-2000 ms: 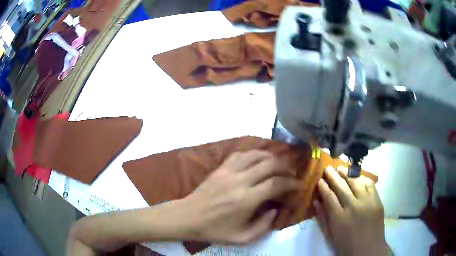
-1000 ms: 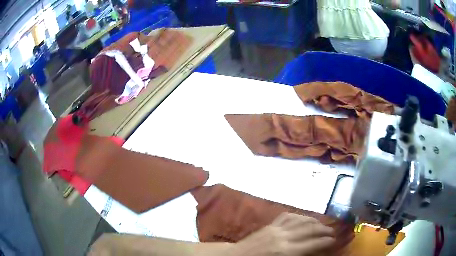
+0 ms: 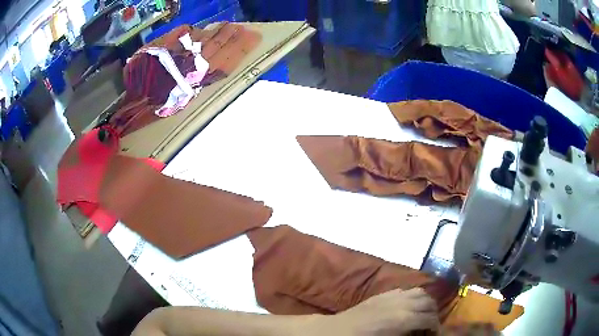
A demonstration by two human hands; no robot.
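A rust-brown gathered panel [image 3: 315,269] lies on the white table and runs right to the lit needle area under the sewing machine head [image 3: 525,210]. My left hand [image 3: 394,312] rests on the panel just left of the needle, fingers bent down on the cloth and cut by the lower edge. Whether it grips the cloth is hidden. My right hand is not clearly visible; only a blurred patch shows at the bottom edge below the needle. A smooth flat panel [image 3: 177,213] lies at left, its tip close to the gathered panel.
Puckered pieces [image 3: 407,164] lie at the table's far side. A blue bin [image 3: 473,88] stands behind. Red cloth [image 3: 79,170] is under the flat panel. A brown side board [image 3: 263,56] holds dark cloth and pale straps [image 3: 174,79]. A person [image 3: 469,33] is at the back.
The view has swung up and left, so the machine shows farther right and lower. My right hand has dropped largely out of the picture. My left hand remains on the cloth.
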